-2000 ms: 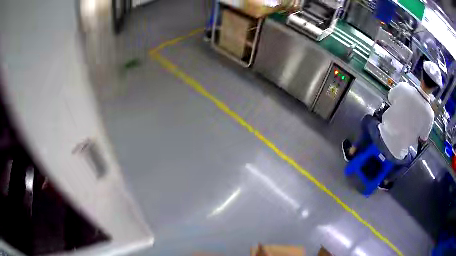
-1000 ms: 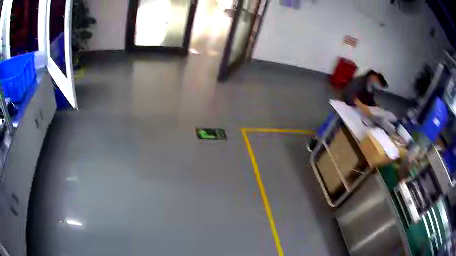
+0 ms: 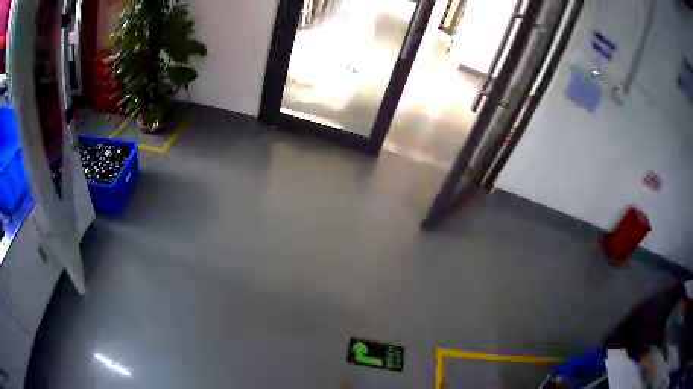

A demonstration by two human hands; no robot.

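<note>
No hand of mine is in the picture. A blue plastic bin (image 3: pixel 118 185) full of small black parts with light centres stands on the floor at the left, partly hidden by the open white-framed machine door (image 3: pixel 47 163). Another blue plastic bin (image 3: pixel 9 163) sits on the machine deck and is cut off by the left edge.
A potted plant (image 3: pixel 152 57) stands behind the floor bin. A glass door (image 3: pixel 342 68) and an open door leaf (image 3: pixel 505 106) are at the back. A red container (image 3: pixel 628 235) is by the wall. A person (image 3: pixel 646 327) is at the lower right. A green floor sign (image 3: pixel 374 354) lies ahead.
The view has swung left and moved forward. The doorway and plant look larger, the full floor bin has come into view, and the steel bench has left the picture.
</note>
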